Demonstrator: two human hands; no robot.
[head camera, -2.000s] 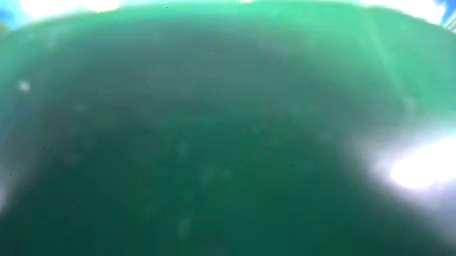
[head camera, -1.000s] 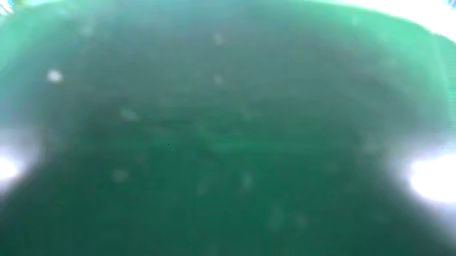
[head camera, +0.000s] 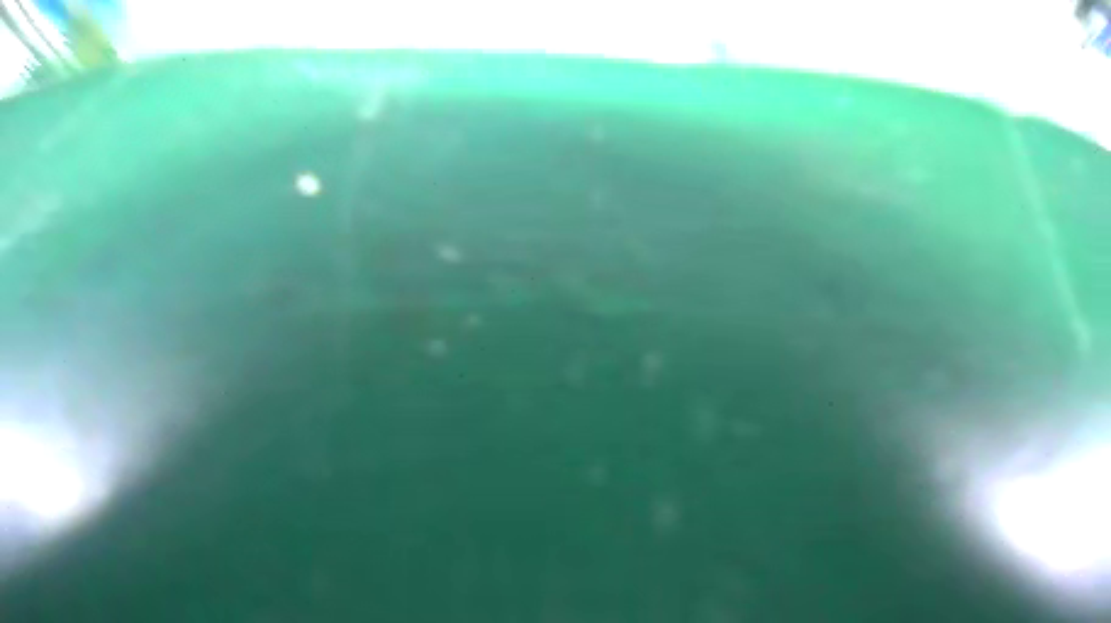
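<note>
A glossy green surface (head camera: 548, 462), which looks like the bench top, fills nearly the whole head view and is blurred. Small pale specks are scattered on it, with one bright white spot (head camera: 308, 185) at the upper left. Neither of my hands shows, and no tool or part can be made out.
Bright glare patches lie at the lower left (head camera: 43, 481) and lower right (head camera: 1066, 517). The green surface ends in a curved far edge, with overexposed white beyond it. Blurred blue and yellow shapes show in the top left corner, and a small dark blue one at the top right.
The view has shifted, so the far edge sits lower in the picture and more white shows beyond it. The bright spot has moved right. The left glare patch has grown.
</note>
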